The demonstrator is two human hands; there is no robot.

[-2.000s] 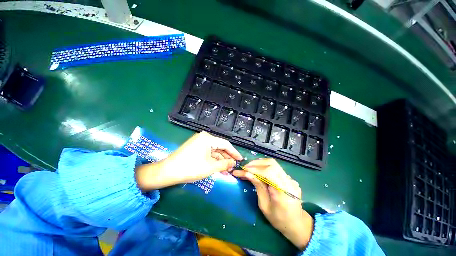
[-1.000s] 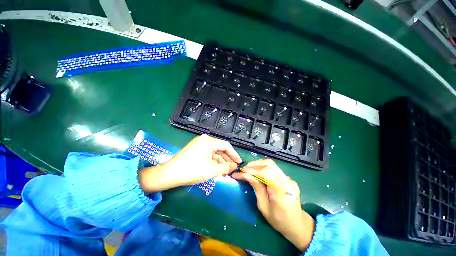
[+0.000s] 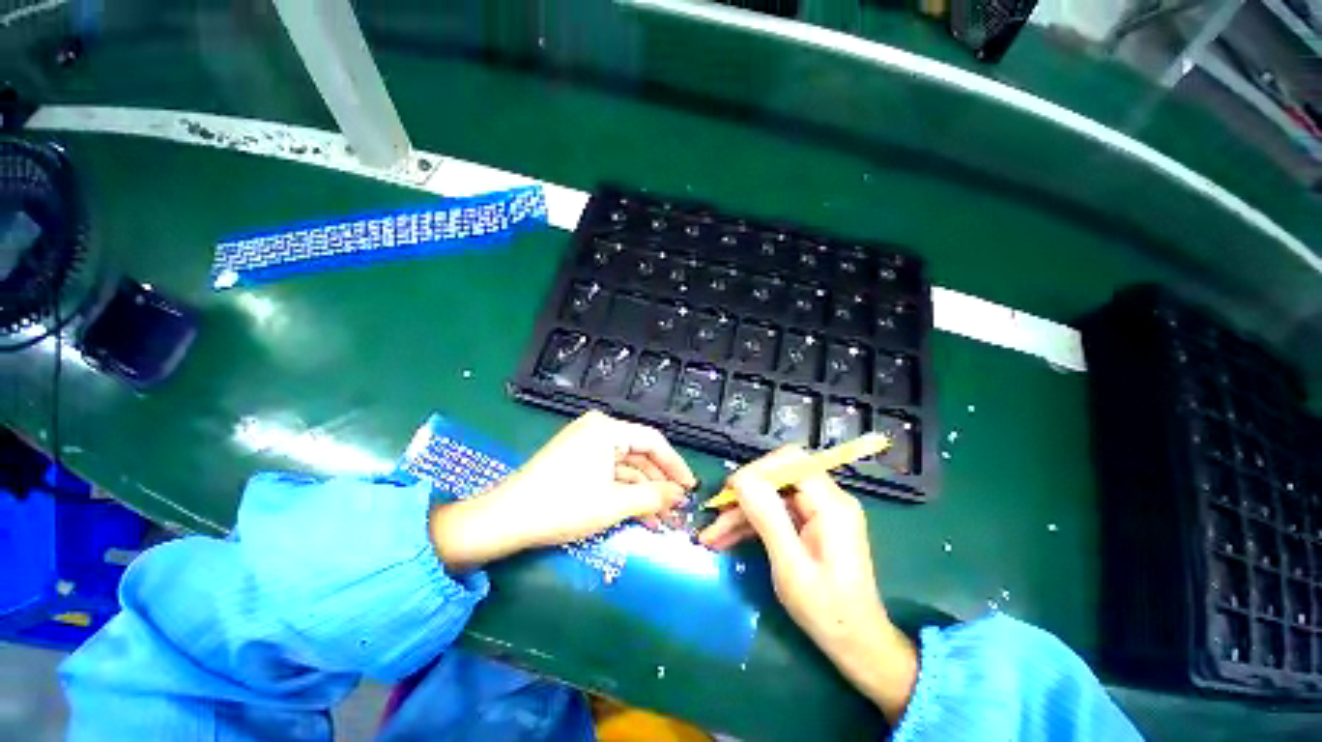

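Observation:
My left hand [image 3: 597,478] pinches a small dark component [image 3: 687,496], mostly hidden by the fingertips, over a blue sheet [image 3: 674,587] with rows of tiny white pads. My right hand [image 3: 806,539] holds a yellow pointed tool [image 3: 815,467] like a pen, its tip close to the component; whether they touch cannot be told. The sheet's lower right part shows no pads. A black compartment tray [image 3: 740,334] lies just beyond my hands, with small shiny parts in its pockets.
A spare blue strip with white rows [image 3: 380,236] lies at the upper left. A dark box [image 3: 138,332] and black fan [image 3: 36,239] are at the far left. A tall black tray stack [image 3: 1232,493] is at the right. A metal upright [image 3: 345,80] stands behind. White specks dot the bench.
The view has shifted, so the bench things sit lower and more of the fan shows. The yellow tool has swung round; its rear end now points up and right over the tray's corner. My right fingers are more spread.

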